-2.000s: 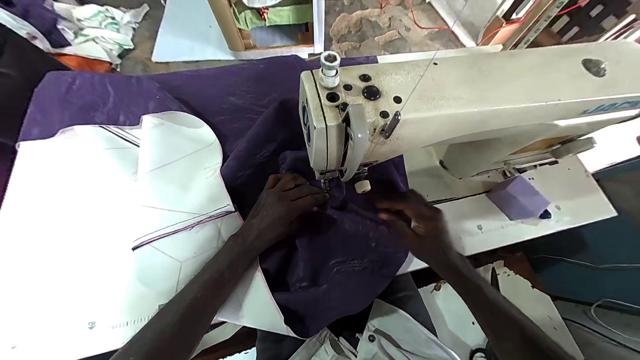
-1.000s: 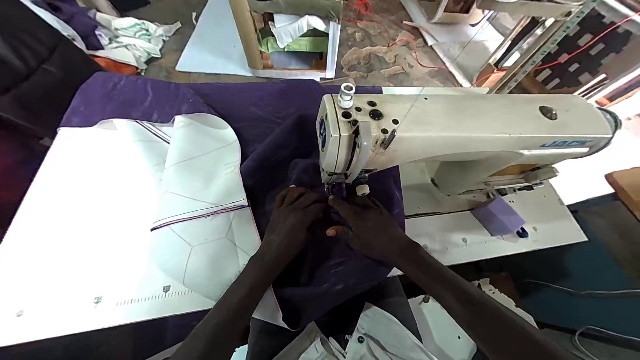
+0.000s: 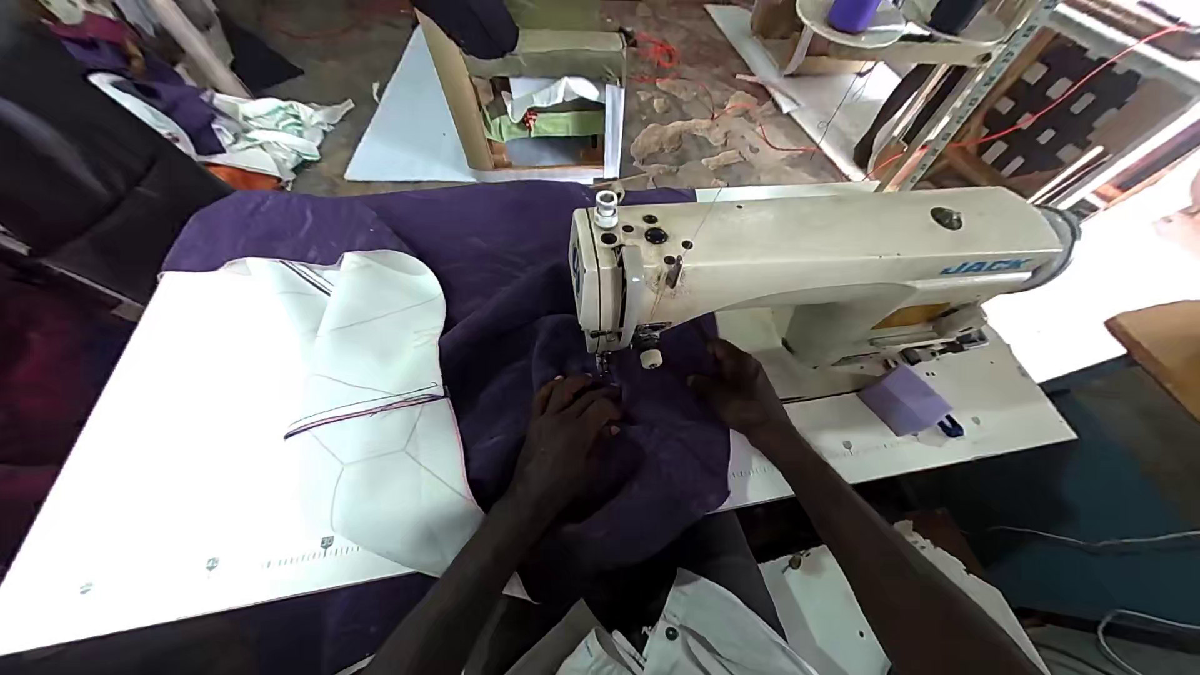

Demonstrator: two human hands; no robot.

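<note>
A white Jack sewing machine stands on the white sewing table. Dark purple fabric spreads over the table and passes beneath the presser foot. My left hand presses on the cloth just in front of the presser foot, fingers bent. My right hand pinches the cloth's edge to the right of the needle, thumb and fingertips together. Left of the purple cloth lies a white piece with drawn lines, with dark and pink threads across it.
A lilac block sits on the table below the machine's arm. Behind the table are an open wooden box with cloth scraps, piled cloths on the floor and a metal rack. White garment cloth lies near my lap.
My right hand has moved rightward from beside the presser foot to the cloth's right edge. My left hand remains on the cloth by the foot. The view has shifted somewhat.
</note>
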